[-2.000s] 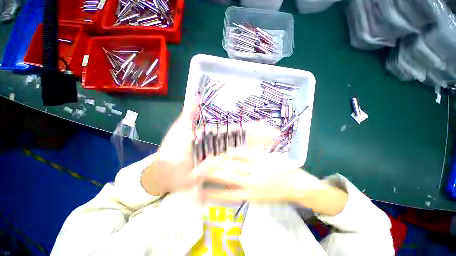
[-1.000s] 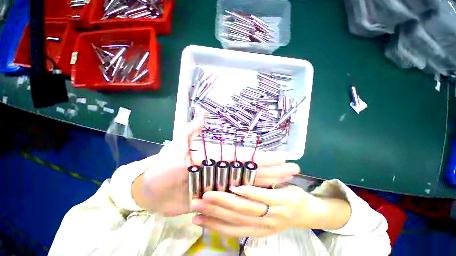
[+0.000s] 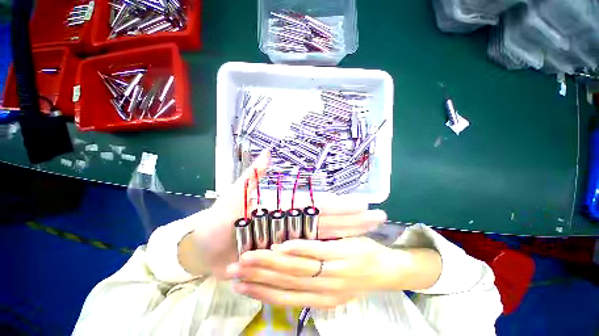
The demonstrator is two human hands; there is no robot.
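Several silver metal tubes (image 3: 278, 227) stand side by side in a row between my hands, their dark end faces with pale centres towards me. Thin red leads rise from the ends. My left hand (image 3: 220, 230) lies behind and beside the row on the left, its fingers partly hidden. My right hand (image 3: 328, 269) lies across the front of the tubes and covers their lower parts; it wears a ring. A dark slim tool (image 3: 303, 320) points down below my right hand. The white parts tray (image 3: 223, 118), heaped with tubes, is just beyond my hands.
A clear plastic box (image 3: 351, 33) with tubes is behind the tray. Red parts bins (image 3: 187, 85) and a black flexible arm (image 3: 23, 72) are at left. A tagged part (image 3: 451, 113) lies at right. Stacked clear boxes (image 3: 545, 33) are at back right. A clear plastic bag (image 3: 141, 193) hangs at the bench edge.
The blurred row of tubes from two seconds ago is now sharp and held lower, end faces showing. The hands and row have shifted slightly left in the picture, as has the bench view.
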